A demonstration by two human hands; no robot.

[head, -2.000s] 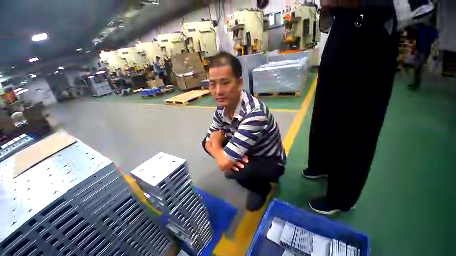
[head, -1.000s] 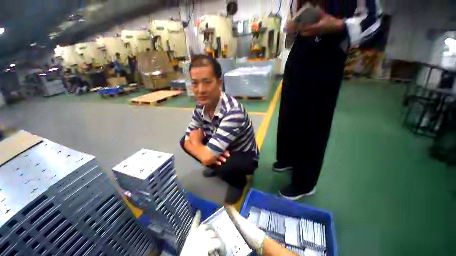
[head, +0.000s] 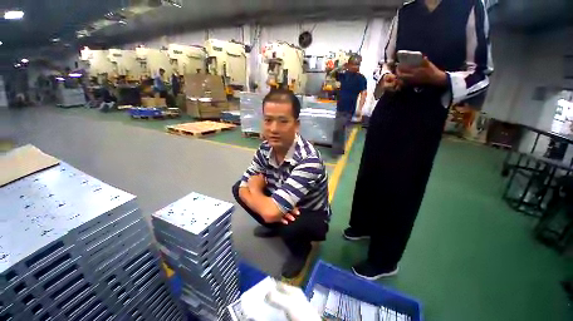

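A small silver-white metal plate (head: 252, 301) is at the bottom edge of the view, between the narrow stack and the right blue bin. My right hand (head: 294, 303), in a white glove, is on its right side and appears to grip it; glove and plate are blurred and cut off by the frame. I cannot make out my left hand. The blue bin (head: 371, 288) holds thin plates packed upright in rows.
A large stack of panels (head: 69, 204) with a tan board (head: 24, 164) stands at left. A narrow panel stack (head: 193, 214) is beside it. A person squats (head: 286, 182) behind the bin; another stands (head: 402, 169) holding a phone.
My left hand has gone from sight, and the plate sits lower and further left, with the right glove over it. The view has shifted; the standing person's phone and another person behind now show.
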